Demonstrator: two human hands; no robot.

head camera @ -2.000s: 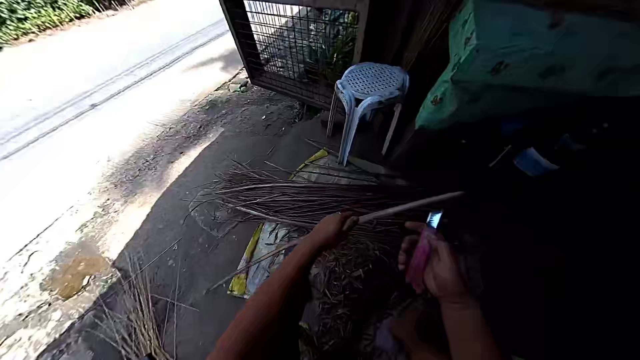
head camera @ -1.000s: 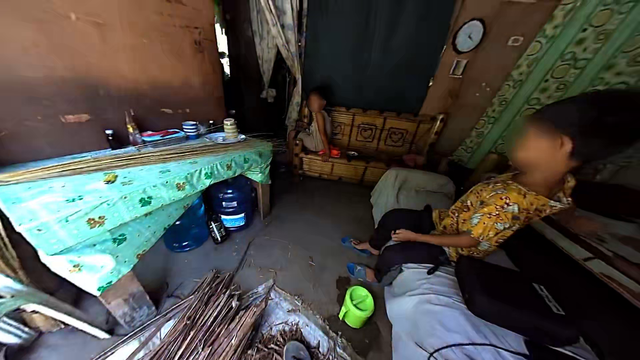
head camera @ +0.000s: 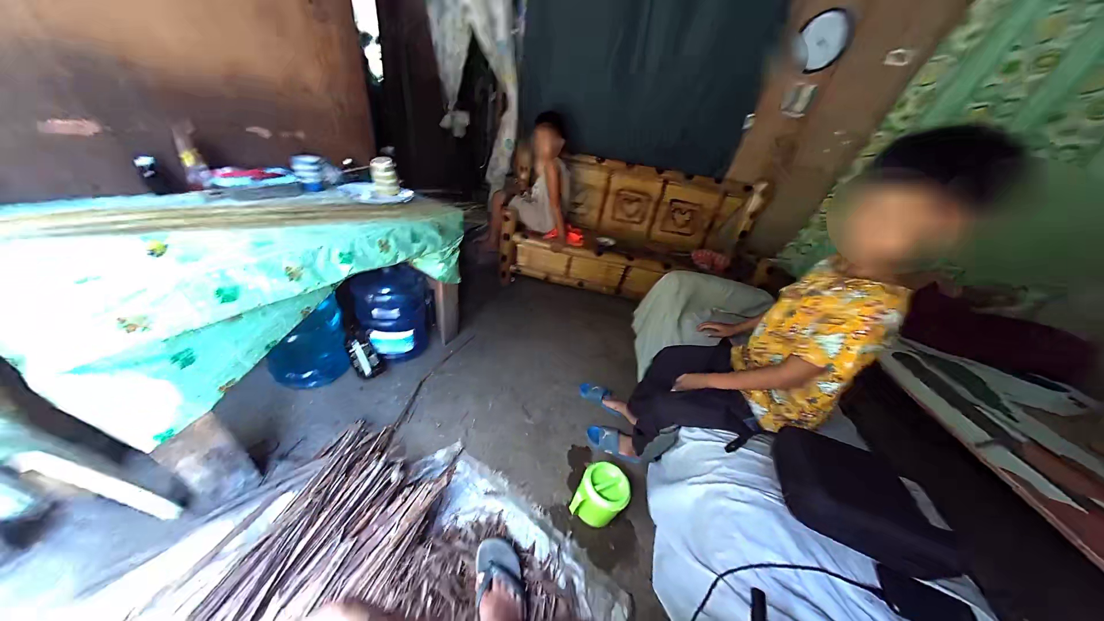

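Neither of my hands can be made out; at the bottom edge a blurred patch of skin shows, and I cannot tell if it is a knee or a hand. A pile of dry brown sticks (head camera: 336, 509) lies on a pale sack (head camera: 492, 483) on the floor. My foot in a grey flip-flop (head camera: 500, 565) rests on the shavings beside the sticks. More long thin sticks (head camera: 172, 217) lie along a table with a green patterned cloth (head camera: 285, 267).
A person in a yellow patterned shirt (head camera: 819, 336) sits at the right on a cloth-covered seat (head camera: 716, 517), near a black bag (head camera: 862, 500). Another sits on a bamboo bench (head camera: 569, 267). A green pail (head camera: 601, 493) and blue water jugs (head camera: 392, 315) stand on the floor.
The view has swung from the roadside to the room. Two seconds ago my left hand held a stick and my right hand a pink-handled blade; both have left the view.
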